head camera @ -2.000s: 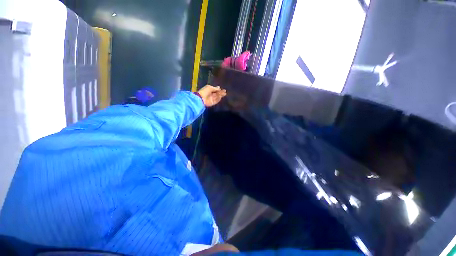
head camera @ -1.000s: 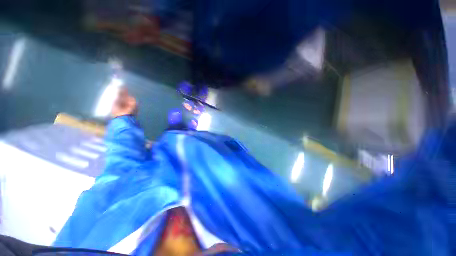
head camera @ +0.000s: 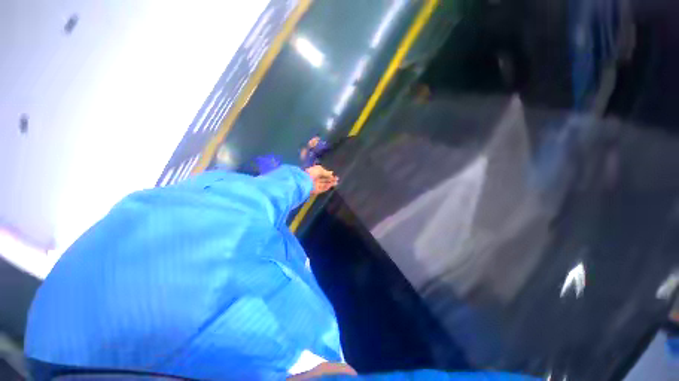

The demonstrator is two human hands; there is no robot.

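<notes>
A large glossy black display panel [head camera: 476, 223] fills the right half of the view, tilted in front of me, with pale blurred reflections across it. My left hand [head camera: 322, 180] is at the panel's left edge near its corner, with the fingers closed on the edge. My blue sleeve runs to it from the lower left. My right hand is not in view; a strip of blue sleeve shows along the bottom edge. A small blurred blue and dark patch is cut off at the right edge; I cannot tell what it is.
A broad white foam slab [head camera: 97, 97] with small dark holes and a slotted side is at the upper left. The glossy green floor [head camera: 298, 89] with a yellow line [head camera: 394, 63] runs between it and the panel. Small blue-purple shapes show beyond my sleeve.
The view has swung from the conveyor, across the aisle, towards the foam slab. The panel, out of clear view one second ago, shows again with my left hand at its edge.
</notes>
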